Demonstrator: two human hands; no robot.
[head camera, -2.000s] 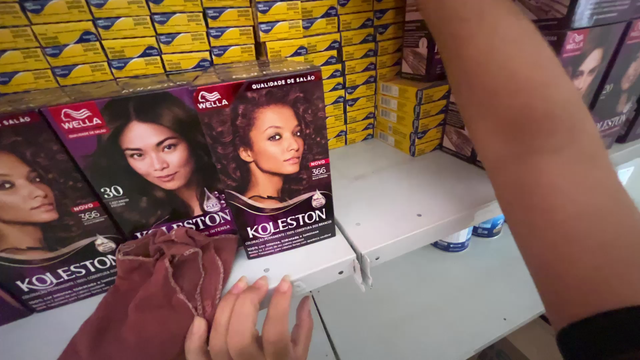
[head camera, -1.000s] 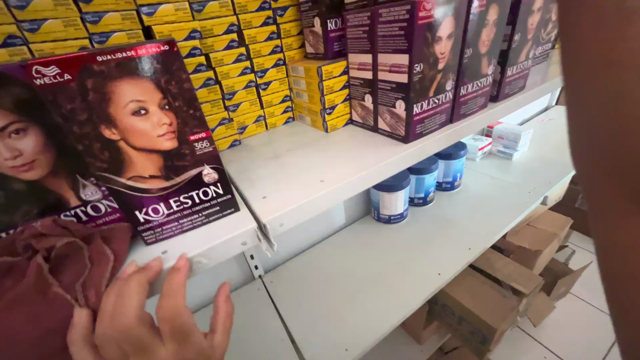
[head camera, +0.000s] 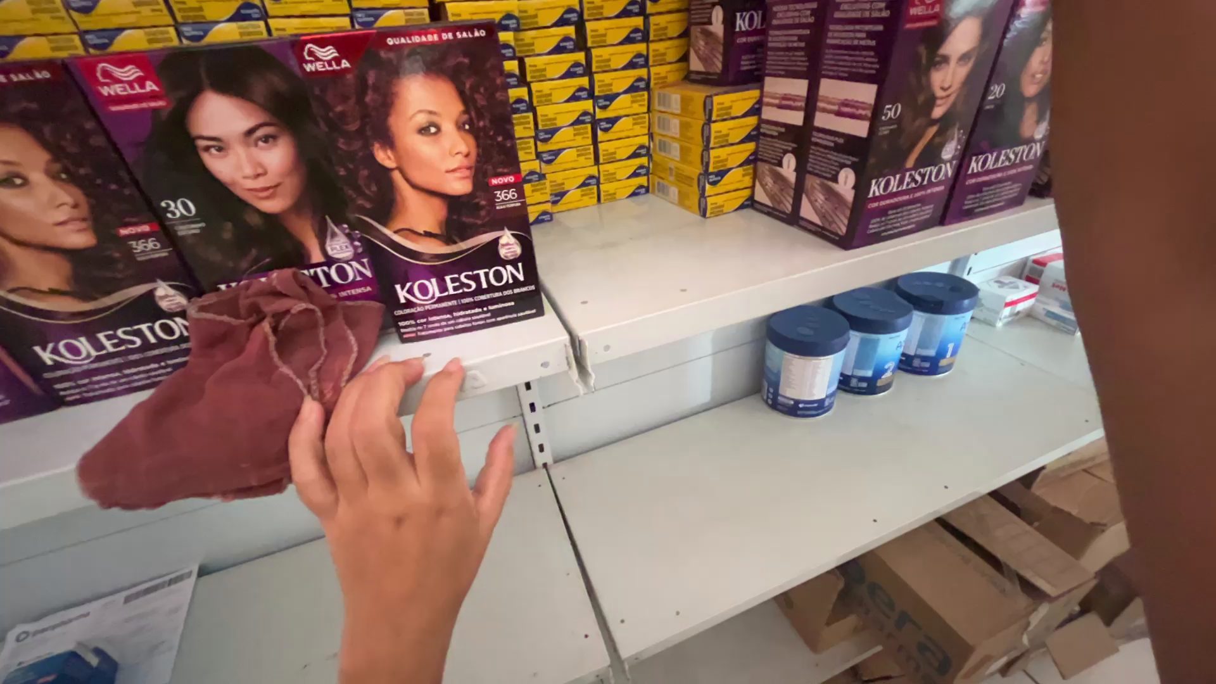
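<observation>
My left hand is at the front edge of the upper shelf, back up, with its fingers apart and nothing gripped. Its outer fingers touch or nearly touch a dark red cloth, which lies bunched on the shelf edge and hangs over it. Behind the cloth stand Koleston hair colour boxes, one with straight dark hair pictured and, at the row's right end, one with curly hair. My right arm reaches up along the right edge of the view; the right hand is out of view.
Small yellow and blue boxes are stacked behind. More Koleston boxes stand right on the upper shelf. Three blue tubs stand on the lower shelf. Papers lie lower left; opened cardboard boxes lie below.
The view has swung right and down since the first frame, bringing in the tubs and cardboard boxes. My left hand stays by the cloth with fingers apart; the right arm stays raised.
</observation>
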